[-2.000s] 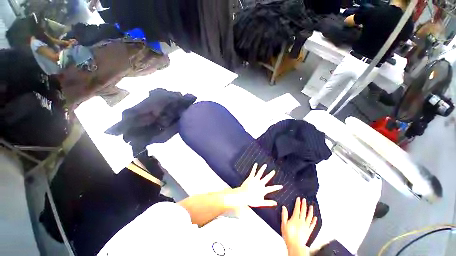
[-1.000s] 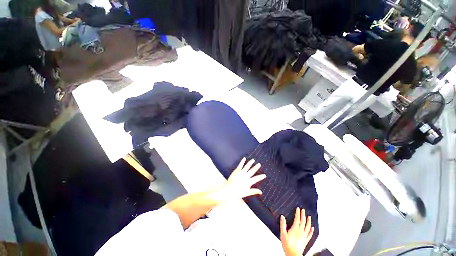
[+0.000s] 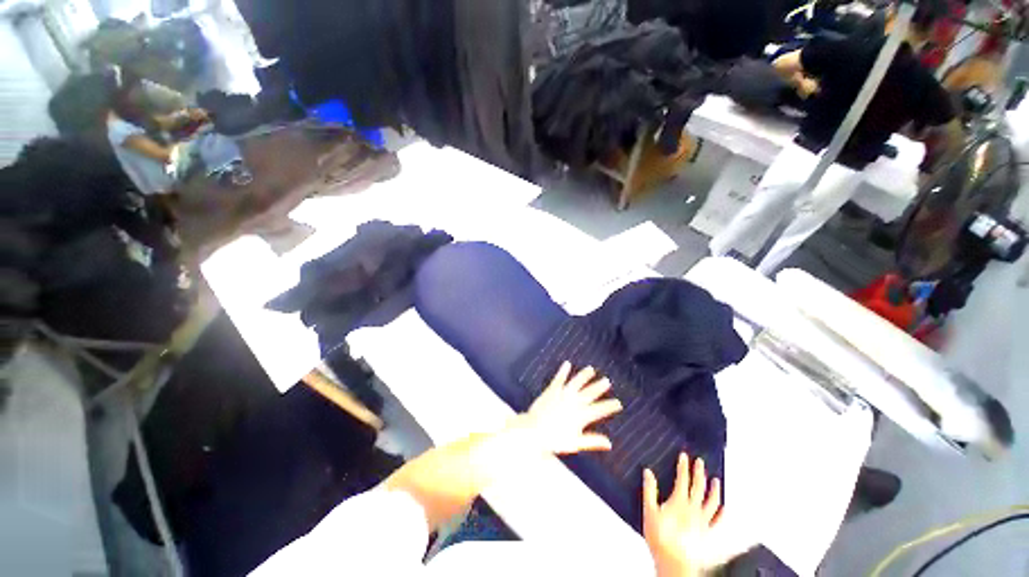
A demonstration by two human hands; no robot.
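A dark pinstriped garment (image 3: 632,383) lies over the near part of the navy padded board (image 3: 480,295), its far side bunched up. The board's rounded end is bare. My left hand (image 3: 568,411) lies flat on the garment's left part with fingers spread. My right hand (image 3: 682,513) lies on its near right part, fingers spread, close to the picture's lower edge. Neither hand grips the cloth visibly. A flat dark pad (image 3: 758,561) shows partly at the bottom edge beside my right wrist.
A crumpled dark heap (image 3: 367,276) lies at the board's far left end on the white table (image 3: 451,389). A pale narrow board (image 3: 891,349) stands on the right. Black cloth hangs on a low frame at left. A person in black (image 3: 863,85) works at the back right; another sits far left.
The camera view has shifted. Both hands stay spread on the garment, and the striped cloth under them has shifted slightly. The garment remains on the board.
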